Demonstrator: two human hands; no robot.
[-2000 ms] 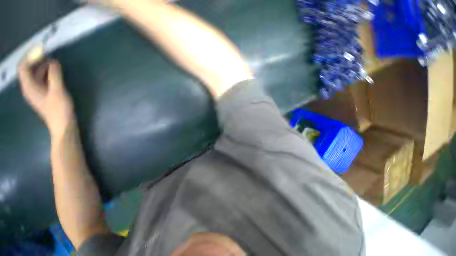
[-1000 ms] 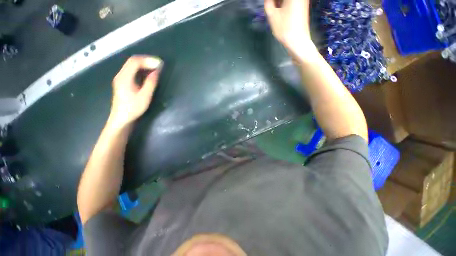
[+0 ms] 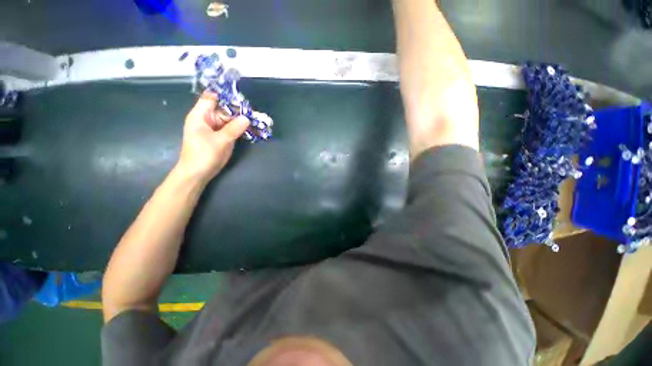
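Observation:
My left hand (image 3: 207,139) is over the dark-green bench mat (image 3: 307,179), left of centre. It grips a small bunch of blue lead wires (image 3: 230,93) with tiny silver-white ends. The bunch sticks out above and to the right of my fingers, partly over the pale metal rail (image 3: 300,66). My right forearm reaches up across the rail, and my right hand is cut off by the top edge. A large heap of blue lead wires (image 3: 550,150) lies at the right end of the mat.
A blue plastic bin (image 3: 608,171) stands right of the heap, with more blue leads at the far right edge. An open cardboard box (image 3: 572,279) is below. A small pale part (image 3: 217,9) and a blue object (image 3: 156,6) are on the dark conveyor. Someone's dark-blue clothing shows at lower left.
My left hand, earlier without visible wires, now holds a blue bunch. My right hand has moved from beside the wire heap up over the rail and out of the picture. The view has turned.

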